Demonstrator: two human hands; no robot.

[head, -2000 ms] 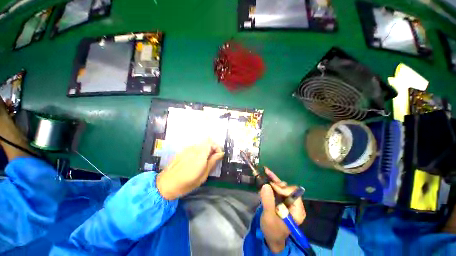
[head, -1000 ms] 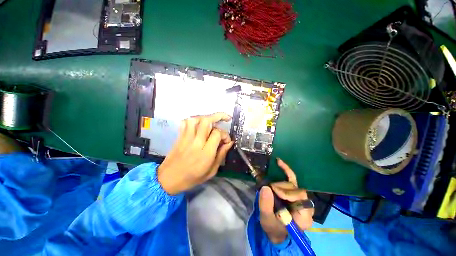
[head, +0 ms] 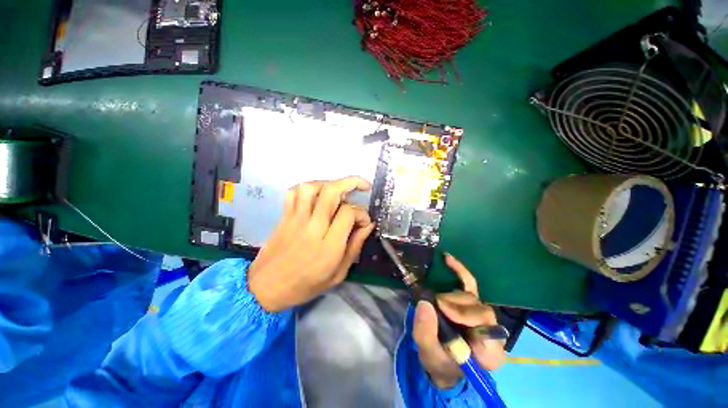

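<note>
The open tablet assembly (head: 219, 151) lies on the green mat in front of me, its silver panel partly glaring white. The main board (head: 407, 187) is at its right end. My left hand (head: 311, 243) rests over the panel, thumb and index fingertips pinched together at the board's lower left edge; whatever is between them is too small to tell. My right hand (head: 455, 327) holds the soldering iron (head: 451, 339) like a pen by its dark grip above the blue handle. The iron's metal tip is at the board's lower left corner, close to my left fingertips.
A tangled red bundle of wired components (head: 419, 36) lies beyond the tablet. Another tablet (head: 108, 36) is at upper left. The solder spool (head: 24, 169) is at left, its strand trailing down. A fan (head: 619, 119), tape roll (head: 571, 219) and blue ribbed box (head: 686, 263) stand at right.
Compared with two seconds ago, the view is closer, and the iron tip has moved down from the board's middle to its lower left corner, beside my left fingertips. Over the last second both hands barely moved.
</note>
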